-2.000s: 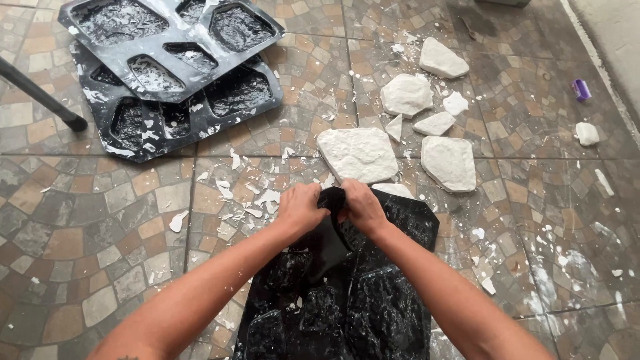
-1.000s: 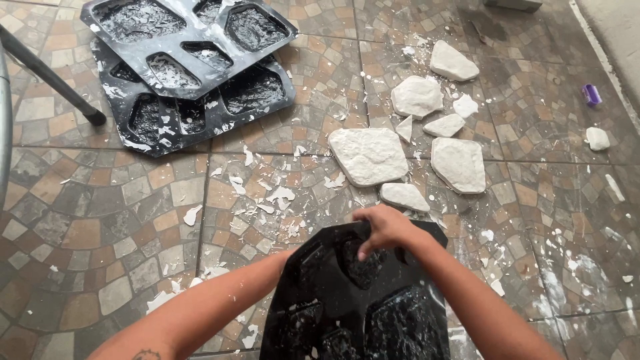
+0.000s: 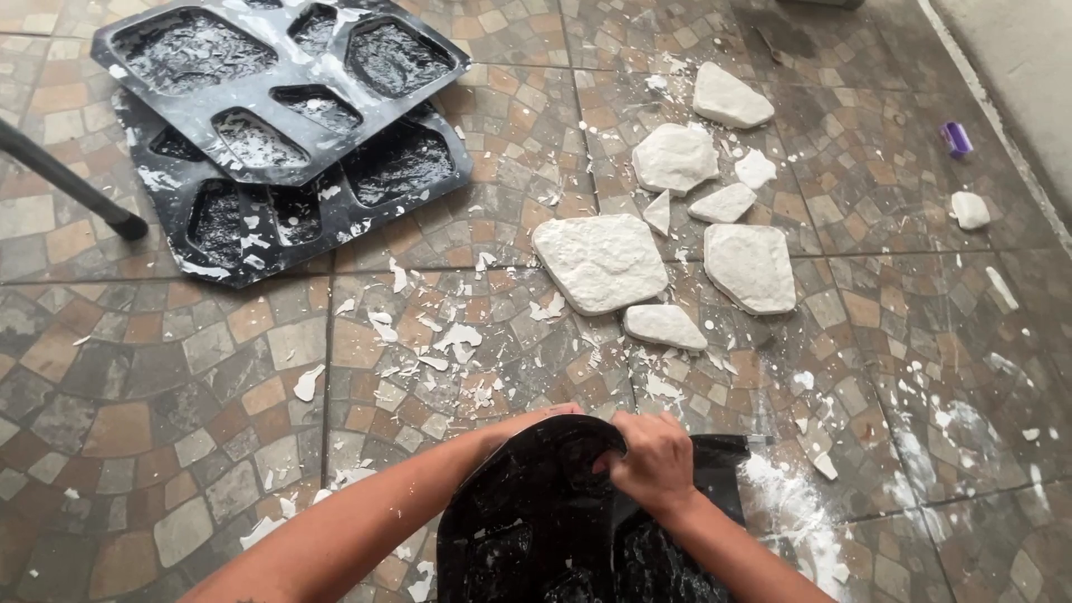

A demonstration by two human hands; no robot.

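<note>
A flexible black mold (image 3: 536, 519) with stone-shaped cavities is bent upward at the bottom centre. My right hand (image 3: 649, 461) grips its upper edge, the thumb over the cavity side. My left hand (image 3: 557, 410) is mostly hidden behind the mold's raised edge, at its upper left; its grip does not show. Just beyond the mold lie white cast plaster stones: a small one (image 3: 666, 327), a large one (image 3: 601, 263), an angular one (image 3: 749, 268), a rounded one (image 3: 675, 159) and a farther one (image 3: 732, 95). Smaller white pieces (image 3: 723, 203) lie among them.
Two black molds (image 3: 293, 84) smeared with white are stacked at the upper left, near a dark metal leg (image 3: 75, 184). White flakes (image 3: 459, 339) litter the patterned tile floor (image 3: 167, 419). A purple object (image 3: 956, 139) and a white chunk (image 3: 970, 210) lie near the right wall (image 3: 1022, 75).
The mold, tilted up one second ago, is now bent into a curve at its upper edge. A small stone partly covered by the mold two seconds ago now lies fully in view.
</note>
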